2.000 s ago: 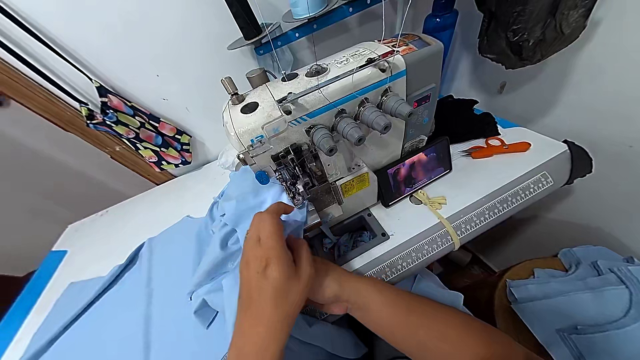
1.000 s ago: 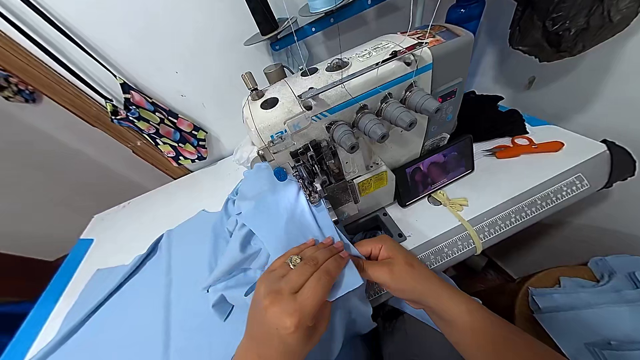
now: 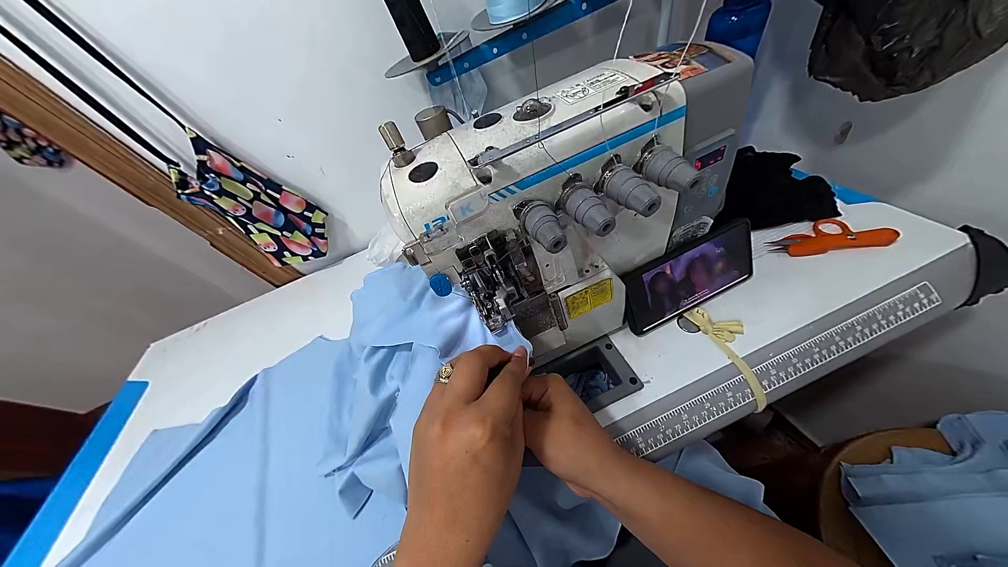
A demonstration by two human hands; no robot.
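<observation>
Light blue fabric [image 3: 299, 441] spreads over the left of the table and runs under the presser foot [image 3: 494, 315] of a white overlock sewing machine [image 3: 543, 142]. My left hand [image 3: 472, 425], with a ring on one finger, pinches the fabric edge just in front of the foot. Close against it, my right hand [image 3: 567, 433] has its fingers curled at the same edge; the fingertips are partly hidden, and the cloth between them is barely visible.
A phone [image 3: 693, 276] leans by the machine, near a tied yellow strip [image 3: 728, 346]. Orange thread snips [image 3: 843, 238] and black cloth [image 3: 776, 189] lie at the right. A measuring tape [image 3: 787, 370] lines the front edge. Cut blue pieces [image 3: 937, 488] rest on a round stool [image 3: 858, 465].
Over the last second both hands have moved up toward the presser foot. My left hand has gone from lying spread on the cloth to pinching its edge.
</observation>
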